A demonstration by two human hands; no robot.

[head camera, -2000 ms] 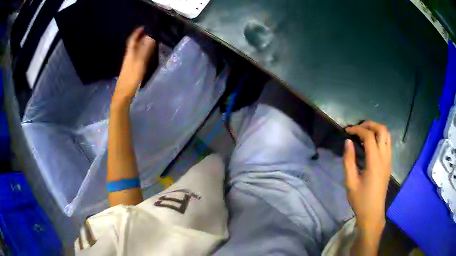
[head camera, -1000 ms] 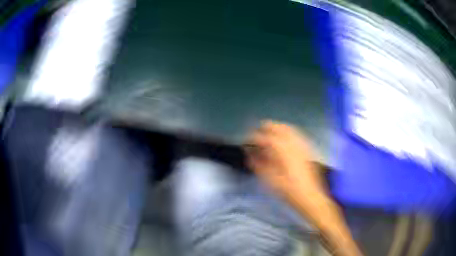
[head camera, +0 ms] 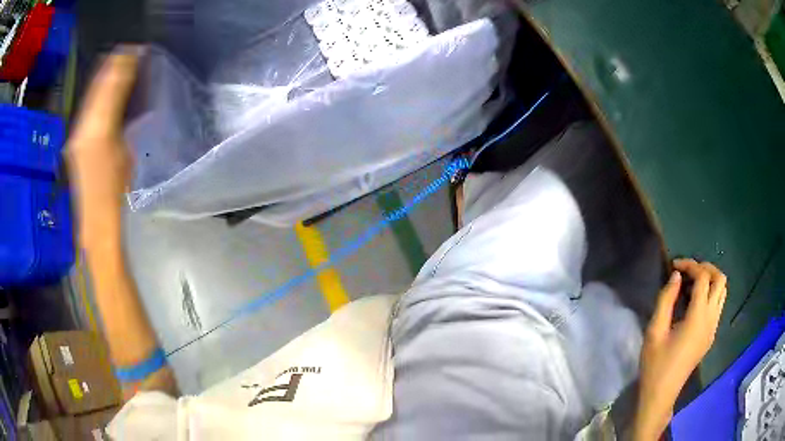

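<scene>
White slotted pieces [head camera: 366, 34] lie in rows inside the translucent plastic liner bag [head camera: 344, 129] at the upper left of my lap. My left hand [head camera: 108, 99] is raised at the far left, beside the bag and blurred. A dark flat surface [head camera: 168, 21] shows next to its fingers; whether the hand grips it cannot be told. My right hand [head camera: 689, 310] rests with curled fingers on the near edge of the dark green worktop [head camera: 689, 155], with no piece visible in it.
A blue coiled cord [head camera: 379, 228] runs from the wristband [head camera: 140, 369] across the grey floor. Blue bins [head camera: 30, 207] and brown boxes [head camera: 77, 370] stand at left. White pieces [head camera: 764, 400] lie on a blue mat [head camera: 723, 388] at lower right.
Since the blurred earlier view of the worktop, the view has swung back left to the bag. Compared with the first frame, the white pieces in the bag now show and the large black sheet no longer covers them.
</scene>
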